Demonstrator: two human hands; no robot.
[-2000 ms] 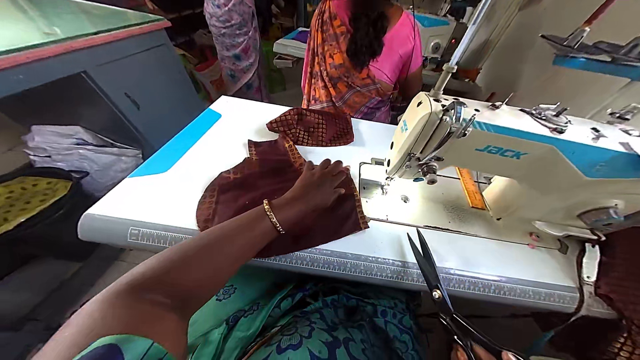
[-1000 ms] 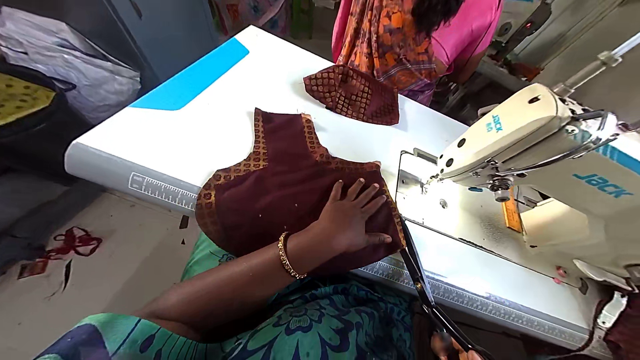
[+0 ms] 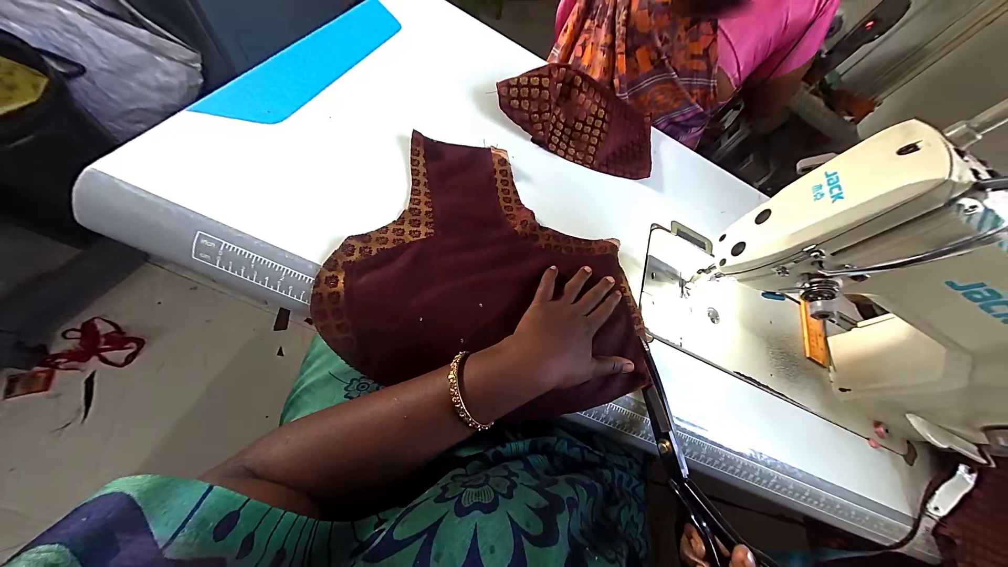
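Note:
A maroon garment piece with gold-patterned borders (image 3: pixel 441 291) lies on the white sewing table, its near edge over the front rim. My left hand (image 3: pixel 567 335) rests flat on its right part, fingers spread. At the lower right, my right hand (image 3: pixel 713 547), partly cut off by the frame's bottom, holds fabric scissors (image 3: pixel 665 445) by the handles. The scissor blades reach up to the piece's right edge, beside the gold border; whether cloth lies between them cannot be told. A smaller maroon and gold patterned piece (image 3: pixel 579 118) lies at the table's far edge.
A Jack sewing machine (image 3: pixel 866 213) stands at the right, close to the scissors. The table's front edge (image 3: pixel 740 468) carries a printed ruler. Another person (image 3: pixel 646 55) sits beyond the table. Red scraps (image 3: pixel 98 342) lie on the floor at the left. More maroon cloth (image 3: pixel 976 512) is at the lower right.
The scissors, apart from the cloth two seconds ago, now reach its right edge. My left hand has shifted on the cloth, its fingers more spread. The view has turned and moved closer.

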